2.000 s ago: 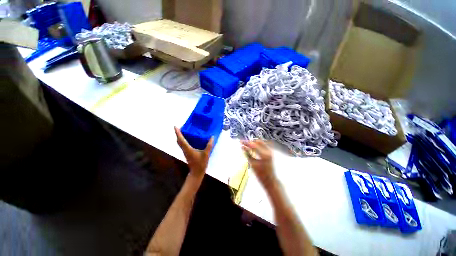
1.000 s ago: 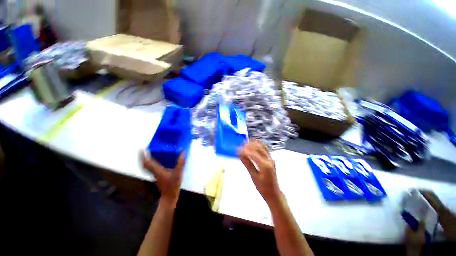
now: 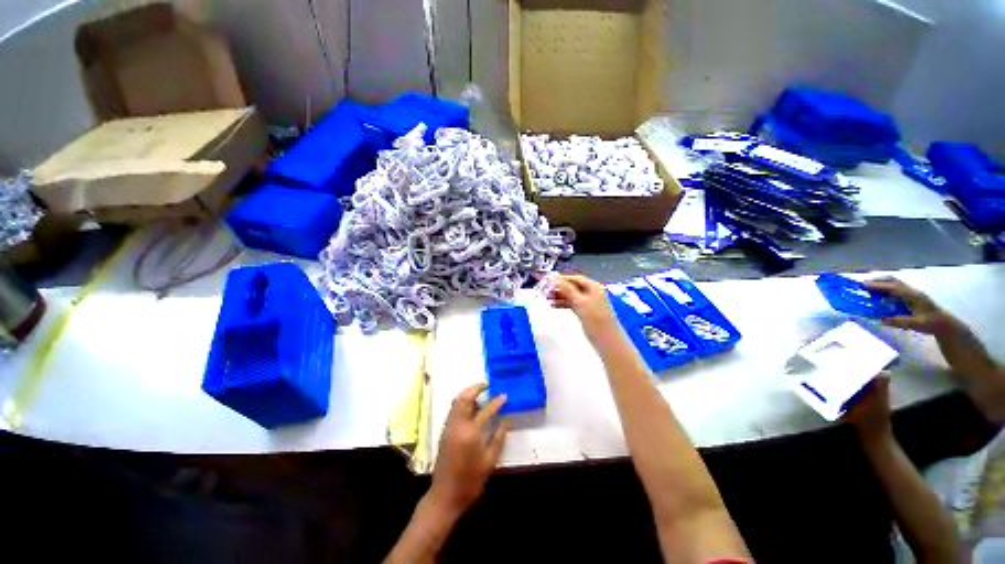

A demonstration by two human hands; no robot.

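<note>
A single empty blue blister tray (image 3: 515, 358) lies on the white tabletop in front of me. My left hand (image 3: 467, 446) is at its near left corner, fingers apart, fingertips at the tray edge and not closed around it. My right hand (image 3: 581, 300) is beyond the tray to the right, at the near right edge of the cable heap (image 3: 435, 226). Its fingertips pinch a small white coiled cable (image 3: 546, 288), partly hidden and blurred. The thick blue stack of empty trays (image 3: 272, 347) stands at the left, touched by neither hand.
Filled trays (image 3: 681, 320) lie right of my right forearm. Behind are an open adapter carton (image 3: 595, 215), spare blue stacks (image 3: 289, 220), a second carton (image 3: 138, 165) and flattened boxes (image 3: 771, 193). At right a person's hands hold a white box (image 3: 843, 369) and a blue tray (image 3: 857, 295).
The view has swung right. My left hand has let go of the tray stack and moved to the single tray, now lying down. My right hand has released that tray and moved to the heap.
</note>
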